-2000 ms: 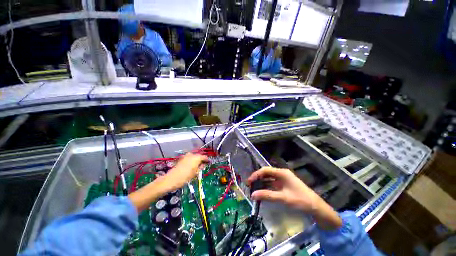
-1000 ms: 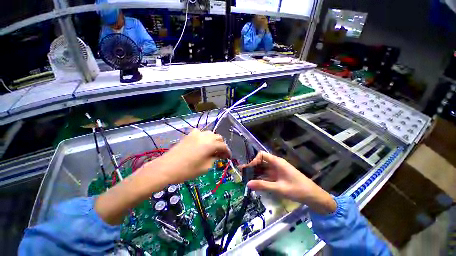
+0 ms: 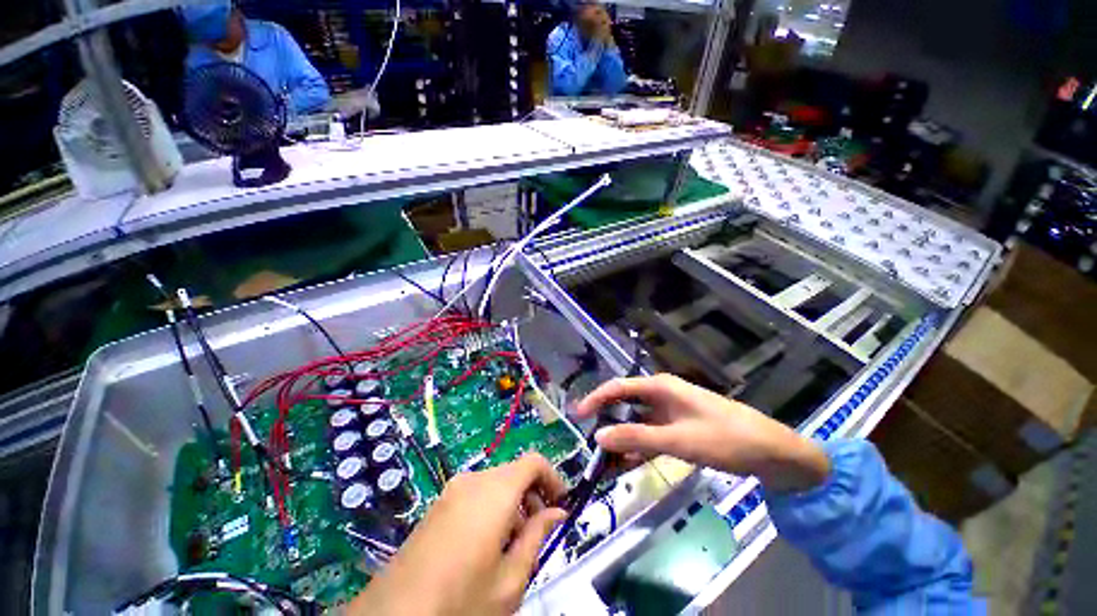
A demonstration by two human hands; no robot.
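My left hand [image 3: 487, 529] is at the near right part of the board, its fingers closed on black cables [image 3: 575, 499]. My right hand [image 3: 674, 421] is just beyond it, over the right wall, with thumb and fingers around a dark lump [image 3: 618, 416] on the same cables. The green circuit board [image 3: 463, 409] lies in the pale grey open enclosure [image 3: 102, 397]. Red wires [image 3: 349, 351] loop over its far side. A double row of capacitors [image 3: 349, 439] stands mid-board. Where the cables end under my hands is hidden.
A white cable [image 3: 547, 225] sticks out over the far right corner. Black cables [image 3: 193, 349] stand at the left. Beyond are a white shelf [image 3: 397, 150] with a black fan [image 3: 236, 111], two people in blue smocks, a ball-transfer table [image 3: 842, 223] and cardboard boxes [image 3: 1023, 361] at right.
My left hand has moved from the board's far side down to the cables at the near right. My right hand stays around the dark lump. The capacitors and red wires are now uncovered.
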